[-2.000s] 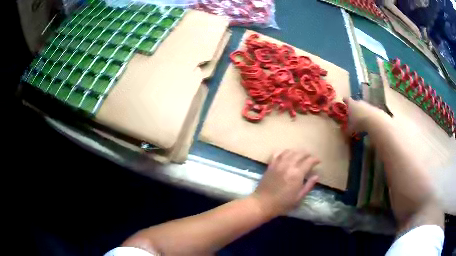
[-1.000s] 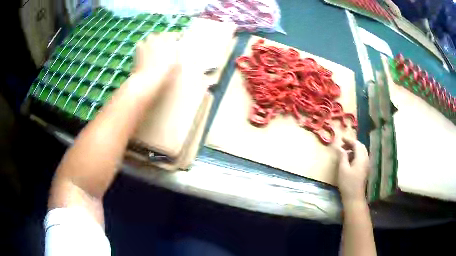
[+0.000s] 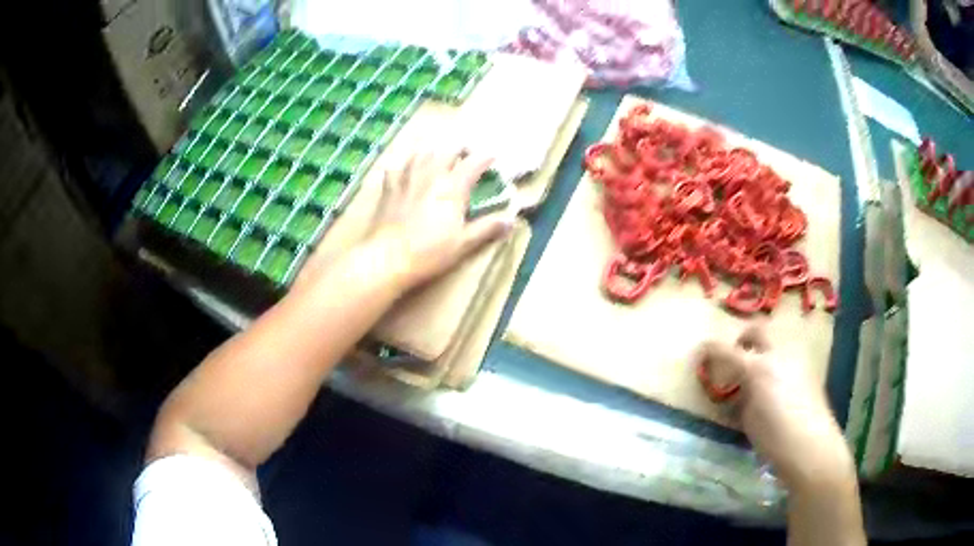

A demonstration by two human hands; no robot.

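My left hand (image 3: 422, 219) is over the left cardboard stack (image 3: 534, 96), fingers spread, with a green mesh piece (image 3: 488, 190) at its thumb and forefinger on the cardboard. A grid of bare green mesh pieces (image 3: 278, 149) covers the left part of that stack. My right hand (image 3: 758, 379), blurred, holds a red handle (image 3: 718, 375) in its fingertips, low over the front of the cardboard sheet (image 3: 598, 320). The heap of red handles (image 3: 694, 203) lies on that sheet, beyond my right hand.
The right cardboard stack (image 3: 945, 341) has green edges between its layers and assembled pieces (image 3: 945, 181) at its far side. A bag of red handles (image 3: 609, 37) and a whitish plastic bag (image 3: 406, 21) lie at the back. The bench's pale front edge (image 3: 555, 437) curves in front. A cardboard box (image 3: 160, 64) stands far left.
My left hand has moved from the green grid's edge towards me and right, now at a green piece. My right hand now shows a red handle in its fingers. The view has shifted left.
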